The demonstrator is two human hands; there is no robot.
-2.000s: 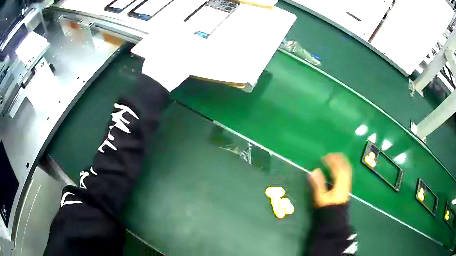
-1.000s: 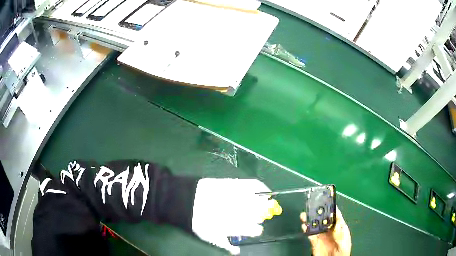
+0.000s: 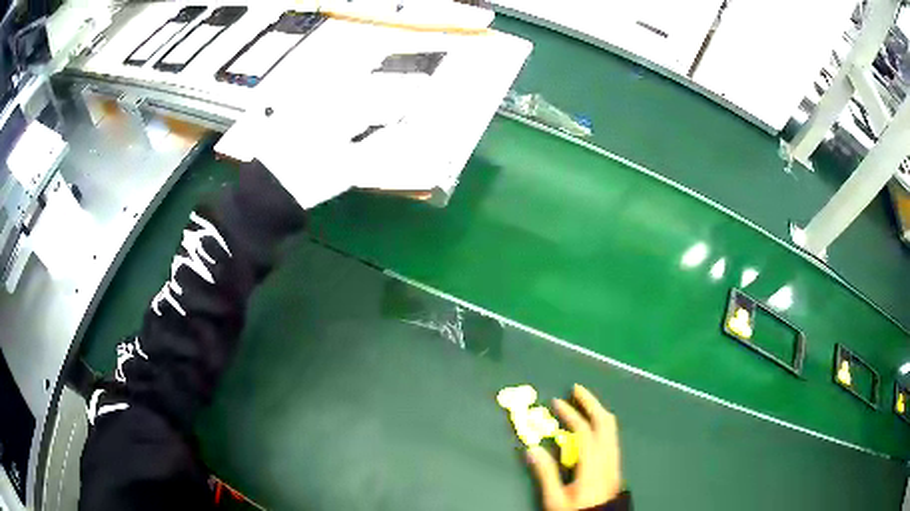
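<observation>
My bare right hand [image 3: 577,451] is low at centre right, with a yellow piece [image 3: 569,448] between thumb and fingers. More yellow three-lobed pieces [image 3: 531,419] lie just left of it on the dark-green bench [image 3: 329,399]. My left arm reaches up to the white board [image 3: 439,120]. The white-gloved left hand [image 3: 307,182] blends into the board in glare, so its fingers cannot be made out. A dark open phone frame [image 3: 781,339] with a yellow piece at one end lies on the belt.
More fitted frames [image 3: 856,376] lie farther right on the glossy green belt [image 3: 599,240]. Several dark phone parts [image 3: 269,48] lie at the upper left. Crumpled clear film [image 3: 547,113] is by the belt's far edge. Clear tape [image 3: 449,324] is on the bench. Metal machinery [image 3: 60,210] stands left.
The phone frame held between both hands is out of them, and another fitted frame lies on the belt. My left hand has moved up to the board; my right hand has moved to the yellow pieces.
</observation>
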